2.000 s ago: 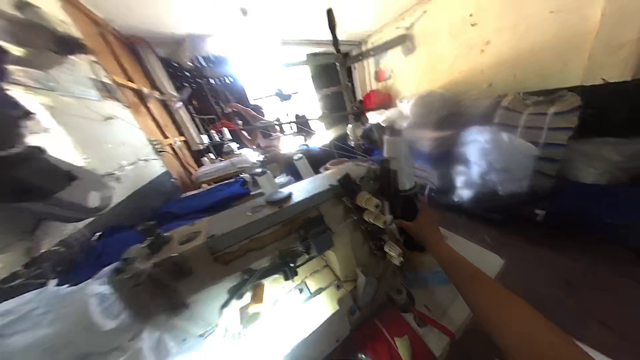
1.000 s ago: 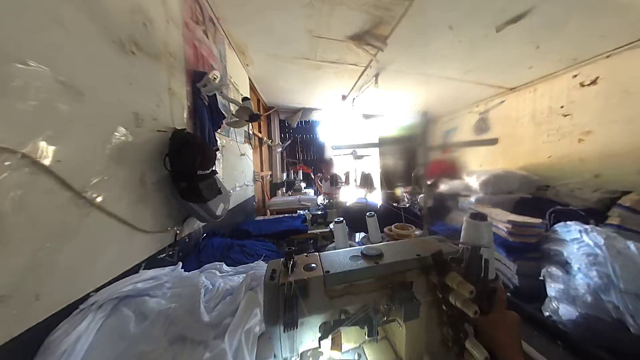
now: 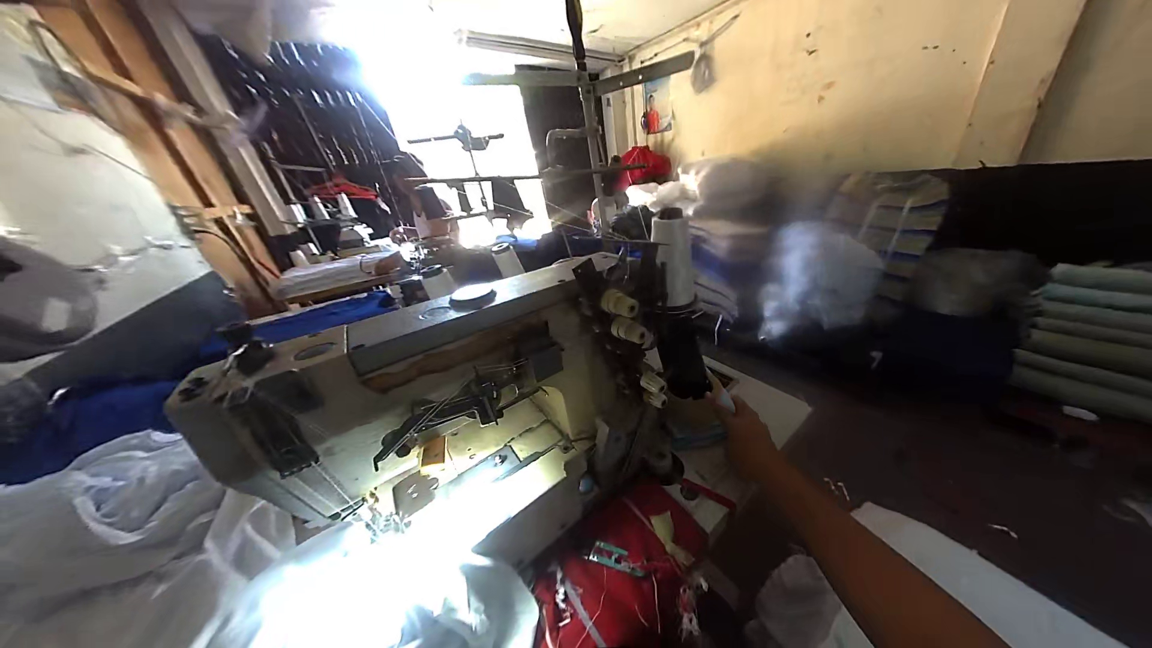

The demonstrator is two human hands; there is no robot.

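Observation:
An industrial sewing machine (image 3: 468, 360) fills the middle of the head view, its lamp glaring on white fabric (image 3: 387, 585) at the needle end. My right hand (image 3: 742, 427) reaches to the machine's right end, fingers by a dark cylindrical part (image 3: 682, 364) below a white thread cone (image 3: 672, 261); a small pale thing shows at the fingertips, and whether it is held is unclear. Cream tension knobs (image 3: 630, 330) are just left of that part. My left hand is not in view.
Red cloth (image 3: 621, 558) with loose threads lies below the machine. White fabric (image 3: 117, 540) and blue fabric (image 3: 99, 423) are heaped at left. Folded cloth (image 3: 1093, 342) is stacked at far right. A metal thread stand (image 3: 591, 135) rises behind the machine.
The view has swung a lot between frames. My right hand is near the machine's right end in all of them; no grasp or release is plain.

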